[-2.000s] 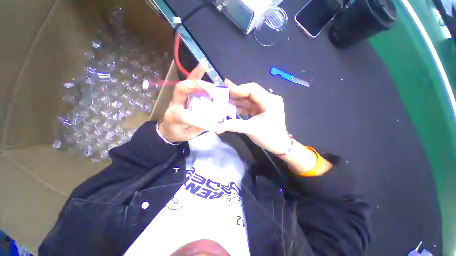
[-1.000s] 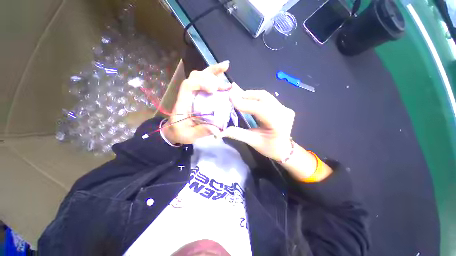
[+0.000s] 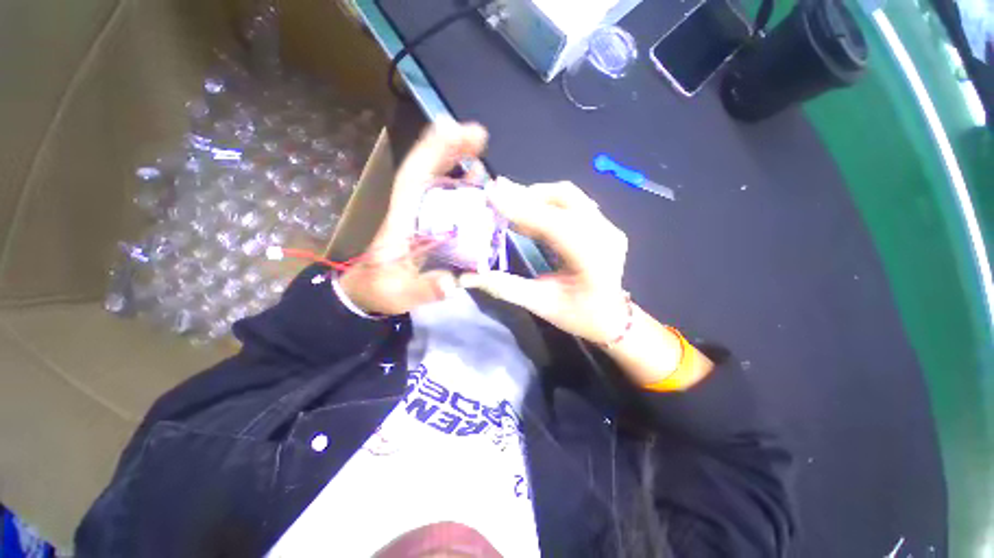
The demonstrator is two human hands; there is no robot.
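A pale lilac-white housing (image 3: pixel 463 227) is held between both hands in front of the chest, near the bench edge. Red lead wires (image 3: pixel 316 258) trail from it to the left over my left wrist, ending in a small white connector. My left hand (image 3: pixel 405 234) holds the housing from the left, with its index finger raised at the far side. My right hand (image 3: pixel 567 256) holds it from the right with thumb and fingers. Glare and blur hide the housing's details; I cannot tell whether a clear cover is on it.
A large carton (image 3: pixel 65 262) on the left holds many clear covers (image 3: pixel 218 234). On the black mat (image 3: pixel 785 327) lie a blue-handled knife (image 3: pixel 632 177), a phone (image 3: pixel 698 49) and a loose clear cover (image 3: pixel 611 52). A black lidded cup (image 3: pixel 796 60) and a white box (image 3: pixel 556 27) stand at the back.
The housing has turned between my hands. The red wires swung from in front of the left hand out to the left. The left fingers have opened somewhat around the housing.
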